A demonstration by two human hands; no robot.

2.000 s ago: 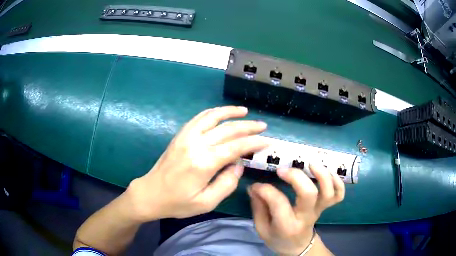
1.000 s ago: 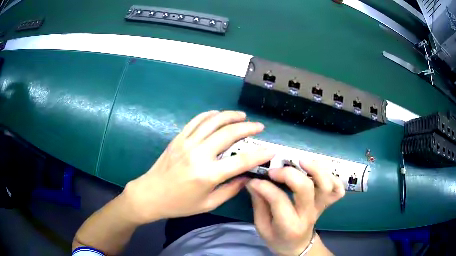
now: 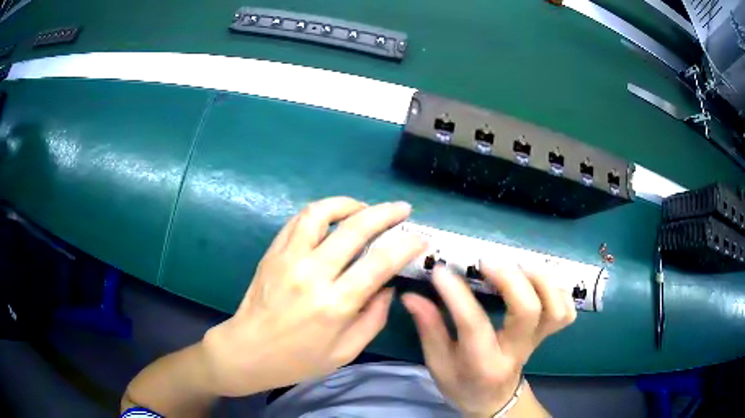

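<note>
A long strip housing [image 3: 519,260], glaring white on top with dark square openings, lies on the green worktop before me. My left hand [image 3: 302,298] covers its left end, fingers over the top and thumb by the near edge. My right hand [image 3: 486,343] has its fingertips over the middle and right part; its index fingertip is by an opening and its thumb is apart in front of the near edge. Some openings are hidden under my fingers. I see no small part in my right fingers. A dark block of stacked housings [image 3: 523,155] stands just beyond.
A dotted dark strip [image 3: 318,32] lies on the belt, with a smaller dark piece [image 3: 56,35] at far left. Two short stacks [image 3: 701,237] and a pen-like tool [image 3: 660,298] are at right. Copper bits [image 3: 605,254] lie beyond the housing's right end. Metal blades [image 3: 656,100] are far right.
The dotted strip has moved right along the belt. My right fingers closed in at the housing's middle, then spread apart again. The view has shifted slightly.
</note>
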